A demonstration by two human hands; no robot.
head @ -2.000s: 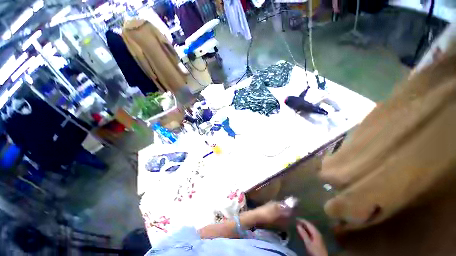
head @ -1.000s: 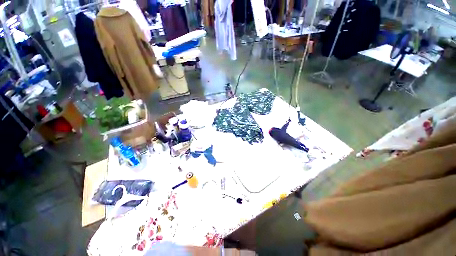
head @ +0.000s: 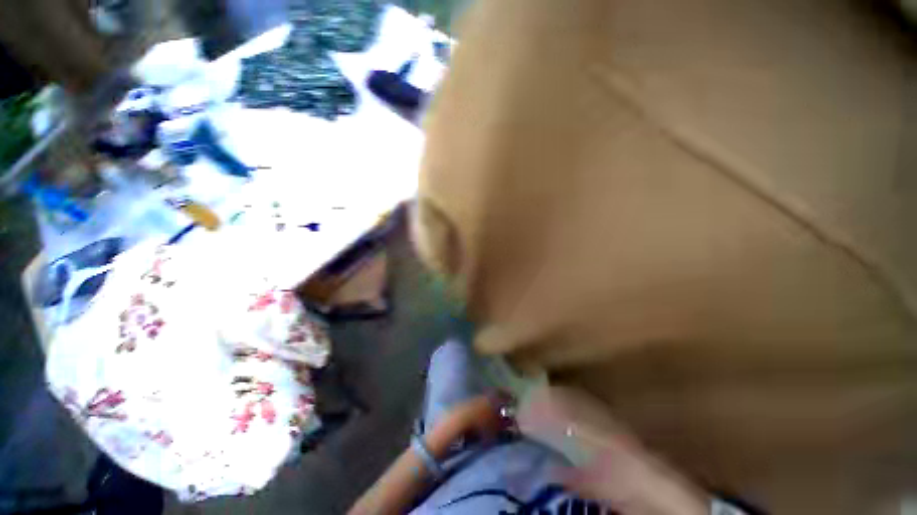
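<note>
Tan coats or one large tan coat [head: 694, 181] fill the right half of the view, very close and blurred, with a long seam across the cloth and rounded lower folds. My left hand [head: 483, 417] is low in the middle, in front of my body, with a band on its wrist; its fingers look bent, and a small shiny spot shows beside them. My right hand [head: 583, 443] is blurred, just right of it and below the tan cloth. Whether either hand holds anything cannot be told.
A white worktable [head: 322, 166] stands at the left and carries dark patterned cloth [head: 302, 75], a dark tool-like item [head: 395, 89] and small clutter. White floral cloth [head: 181, 372] covers its near end. A blurred brown shape [head: 65, 40] crosses the top left.
The view has turned and come closer to the tan cloth, which now covers much more of the right side. Both hands are back in view low in the middle. The table has shifted left.
</note>
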